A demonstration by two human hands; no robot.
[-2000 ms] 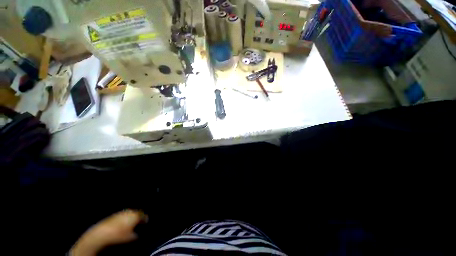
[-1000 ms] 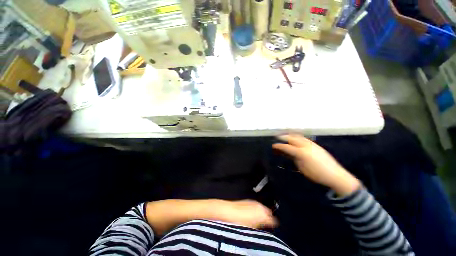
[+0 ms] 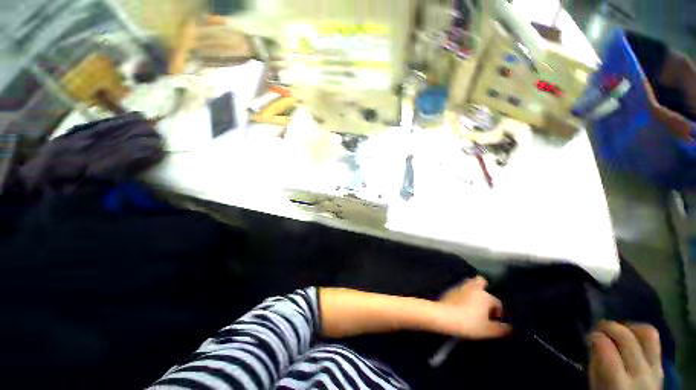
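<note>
A black garment (image 3: 534, 305) lies over my lap below the table edge, with a thin pale line on it between my hands. My left hand (image 3: 475, 311) reaches across from the left, its fingers closed on the black cloth. A small white strip shows on the cloth just below it. My right hand (image 3: 627, 355) is at the lower right, cut off by the bottom edge, its curled fingers gripping the cloth at the far end of the pale line. The picture is blurred.
The sewing machine head (image 3: 343, 95) stands on the white table (image 3: 534, 221). A dark hand tool (image 3: 407, 178), snips (image 3: 504, 147) and a red-brown stick (image 3: 484, 167) lie right of it. The control box (image 3: 526, 87), phone (image 3: 222, 115), purple-brown cloth (image 3: 95, 151) and blue crate (image 3: 627, 133) also show.
The view has swung, so the table now sits tilted. My left hand has moved right onto the cloth; my right hand has moved down and right and now grips cloth.
</note>
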